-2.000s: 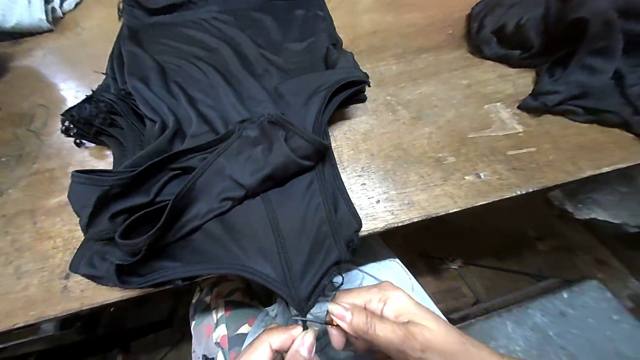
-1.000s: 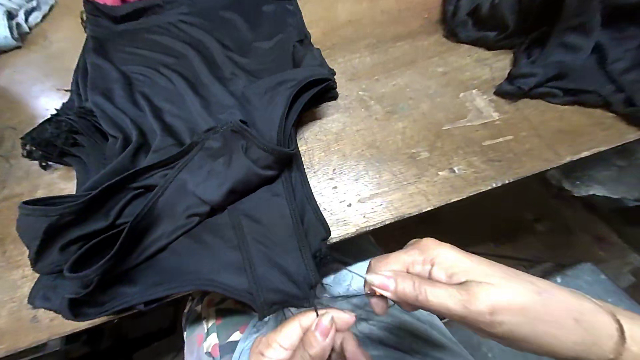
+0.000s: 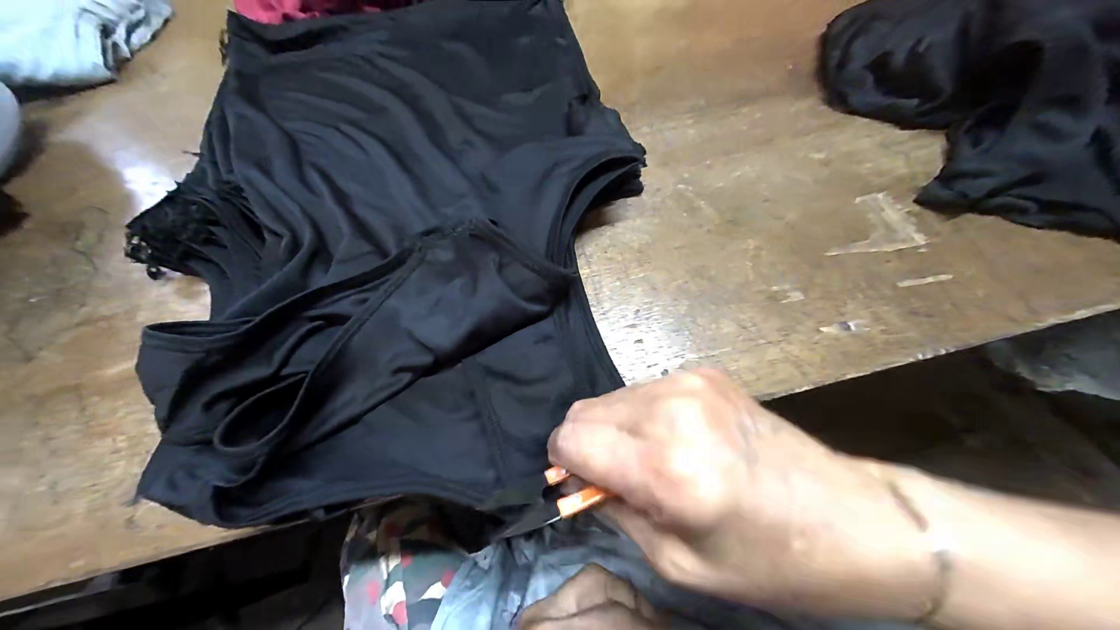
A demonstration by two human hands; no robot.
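Observation:
A pile of black fabric garments (image 3: 394, 175) lies on the wooden table, its lower edge hanging over the front. My right hand (image 3: 682, 464) is closed around a small cutting tool with orange handles (image 3: 581, 500), probably thread snips. Its dark blades point down-left beside the lower edge of the black fabric. At the bottom of the view my left hand (image 3: 595, 599) is partly cut off; its fingers are curled near the fabric on the lap, and what they hold is hidden.
The wooden table (image 3: 744, 289) has a worn front edge. Another black cloth (image 3: 1024, 105) lies at the back right, a light grey cloth (image 3: 79, 39) at the back left, and red fabric (image 3: 306, 7) behind the pile. Patterned and grey-blue cloth (image 3: 394, 577) covers the lap.
The orange-handled tool is now in my right hand, which has moved up and left from the thread it pinched before. My left hand has moved lower.

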